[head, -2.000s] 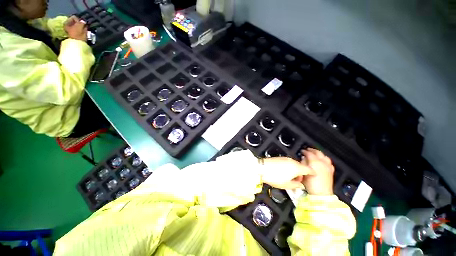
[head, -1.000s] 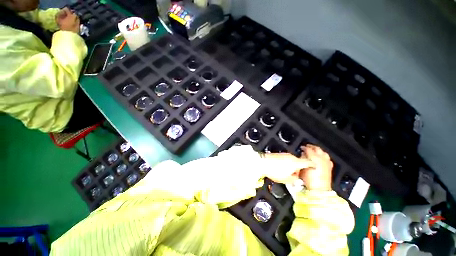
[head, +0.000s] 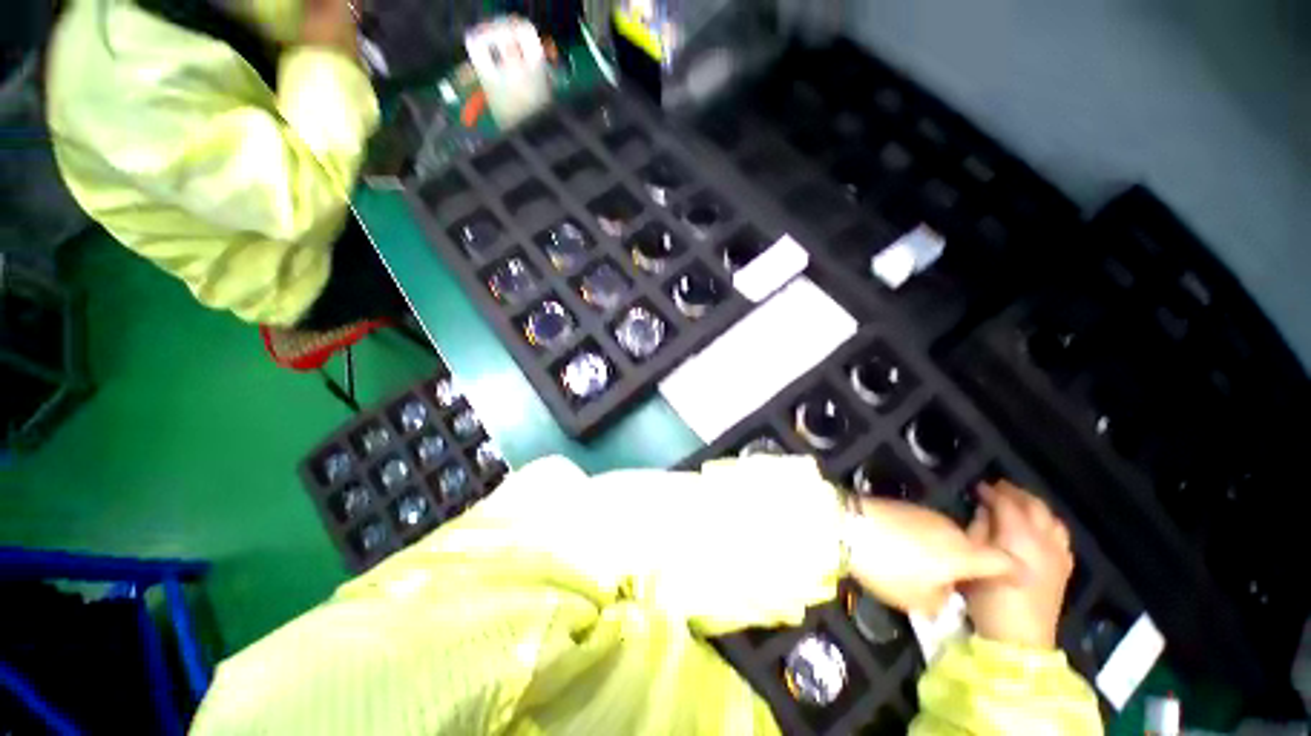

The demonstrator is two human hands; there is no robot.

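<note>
My left hand (head: 920, 554) reaches in from the left over the near foam tray (head: 748, 650). My right hand (head: 1024, 554) meets it there, fingers bent and pointing up the picture. The hands touch or overlap, and what lies between the fingers is hidden. A white cloth (head: 940, 627) shows just below them, partly covered; which hand holds it is unclear. Round watch heads sit in the tray pockets, one with a bright face (head: 817, 670) below my left forearm and a dark one (head: 876, 378) above the hands.
A second foam tray (head: 575, 420) with watch heads stands left of a white paper sheet (head: 759, 360). More dark trays (head: 1150, 331) line the wall side. A lower tray (head: 408, 472) is beside the bench edge. A person in a yellow smock (head: 201, 158) sits upper left, near a white tub (head: 509, 72).
The view has shifted, so bench, trays and hands appear farther right and mostly lower. The bottles at the right have left the picture. My hands stay together over the same tray.
</note>
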